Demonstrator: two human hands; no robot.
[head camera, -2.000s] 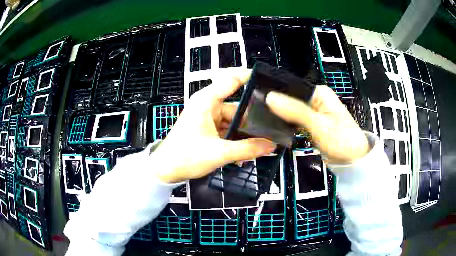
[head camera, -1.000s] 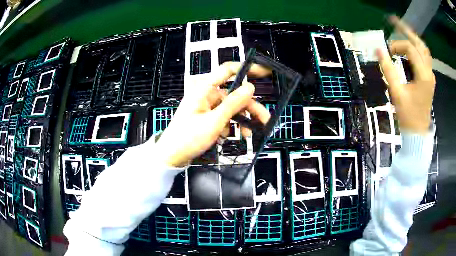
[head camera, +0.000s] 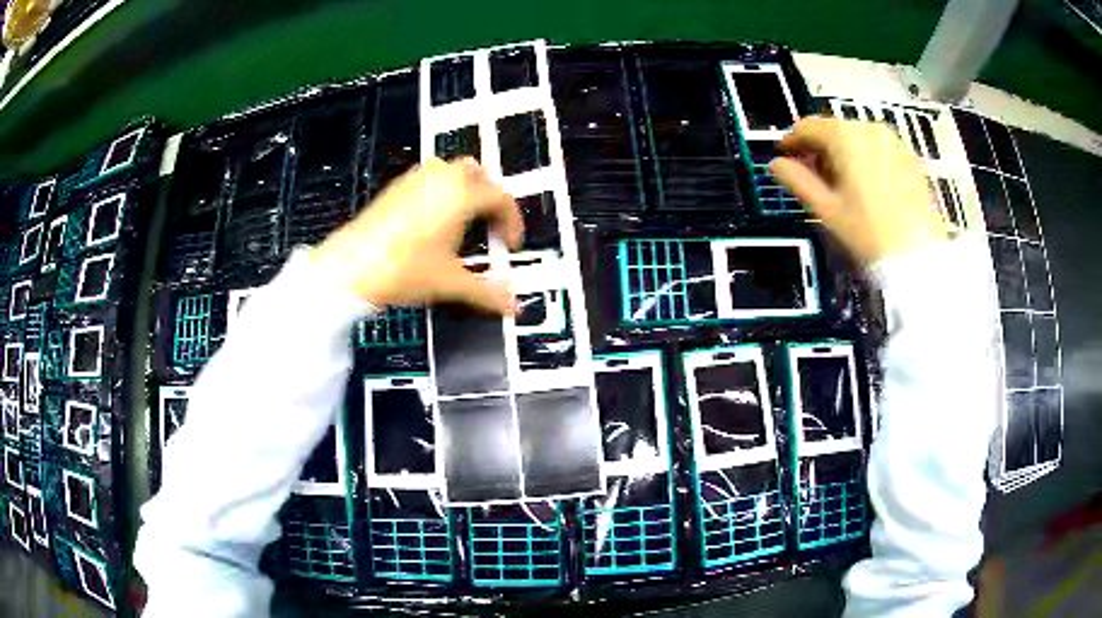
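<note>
The sticker sheet (head camera: 558, 443) lies over the middle of the tray; black rectangles remain at its lower end, and white lattice with open holes runs up to the top. My left hand (head camera: 423, 242) is above the sheet's left edge, thumb and fingers apart, with nothing visible in it. My right hand (head camera: 864, 187) is over the upper right phone front housing (head camera: 761, 99), fingers curled, a small gap at the tips, nothing visible in it. A sideways housing (head camera: 767, 278) with a white window border lies right of the sheet.
The black blister tray (head camera: 610, 133) holds several teal-edged housings along its front row. A neighbouring filled tray (head camera: 87, 350) is at left. Spare sheets (head camera: 1027, 302) lie at right. A pale metal post (head camera: 967, 48) stands at upper right, beside the green bench (head camera: 677, 22).
The dark housing that was in my left hand is no longer seen there. My left hand moved left; my right hand came back left and down from the right-hand sheets. The view shifted slightly.
</note>
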